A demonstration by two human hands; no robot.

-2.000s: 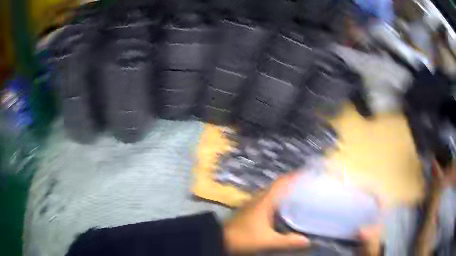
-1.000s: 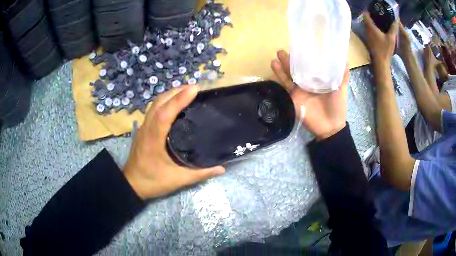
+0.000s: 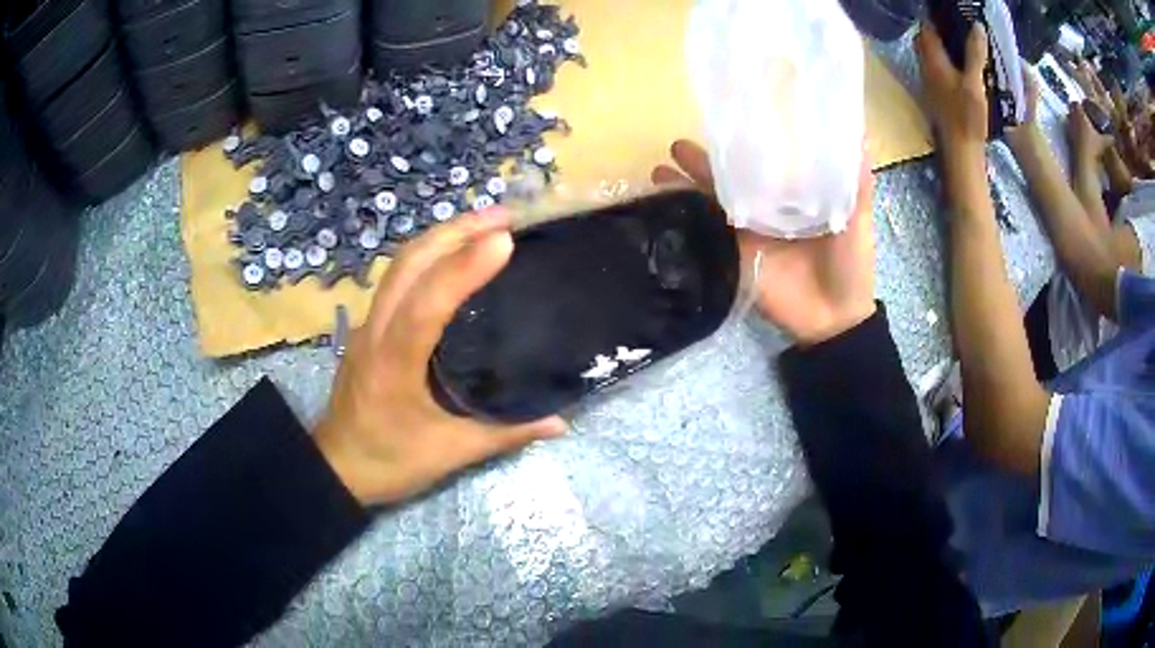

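A black oval housing point(image 3: 583, 310) is held in my left hand point(image 3: 412, 367), thumb and fingers gripping its left end. Its glossy inside faces me, with a round ringed feature near the right end and small white marks at the lower edge. A clear rim shows along its lower right side. My right hand point(image 3: 804, 272) holds a translucent oval cover point(image 3: 783, 114) upright by its lower end, just right of the housing. Part of the right hand is hidden behind the cover, and the cover's top is cut off by the picture's edge.
Small grey fittings point(image 3: 380, 177) with white discs lie piled on a tan sheet point(image 3: 621, 51). Stacked dark grey housings point(image 3: 298, 57) stand at the upper left. Bubble wrap point(image 3: 165, 418) covers the bench. At the right are other people's arms point(image 3: 988, 317), one hand holding a dark part.
The translucent cover has shifted slightly left and tilted. The black housing has turned slightly in my left hand. At the right, another person's hand and dark part have moved.
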